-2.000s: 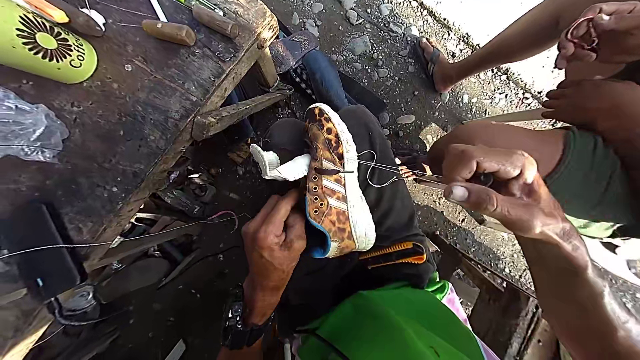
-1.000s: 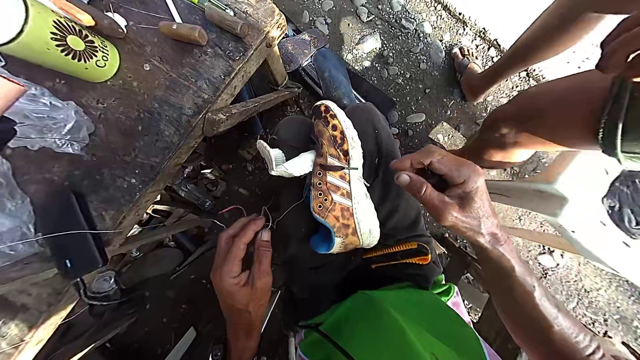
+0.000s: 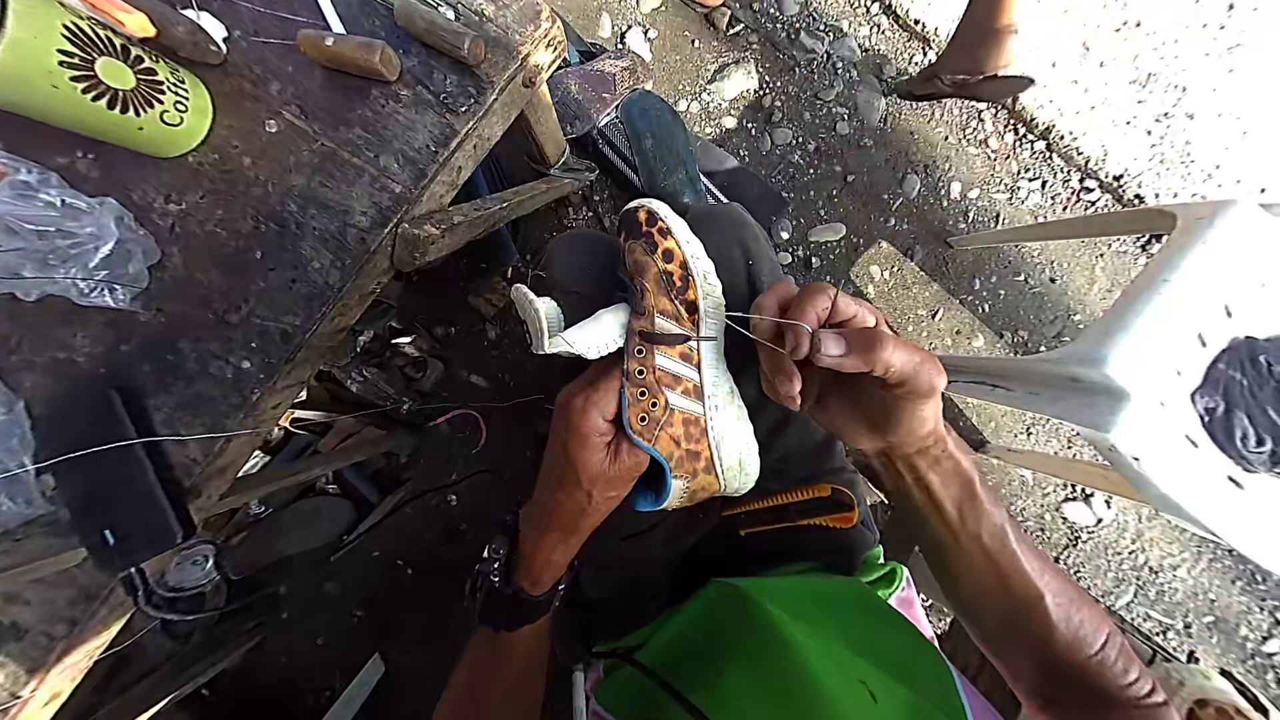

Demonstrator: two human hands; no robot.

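Observation:
A leopard-print sneaker with white stripes and a white sole lies across my lap, its toe pointing away from me. My left hand grips its opening side; some fingers are hidden under the shoe. Just right of the sole, my right hand pinches a thin pale thread that runs to the sole's edge. A thin dark tool, perhaps an awl or needle, shows at those fingertips. The shoe's white tongue sticks out to the left. A thin metal shaft crosses the stripes to the sole.
On the left, a worn wooden table holds a green tumbler, wooden-handled tools, clear plastic and a black object. A white plastic chair stands at the right. A person's foot rests on the gravel.
My left hand has come back from the left of the shoe to grip it. My right hand now pinches thread beside the sole. The other person's legs have moved mostly out of view.

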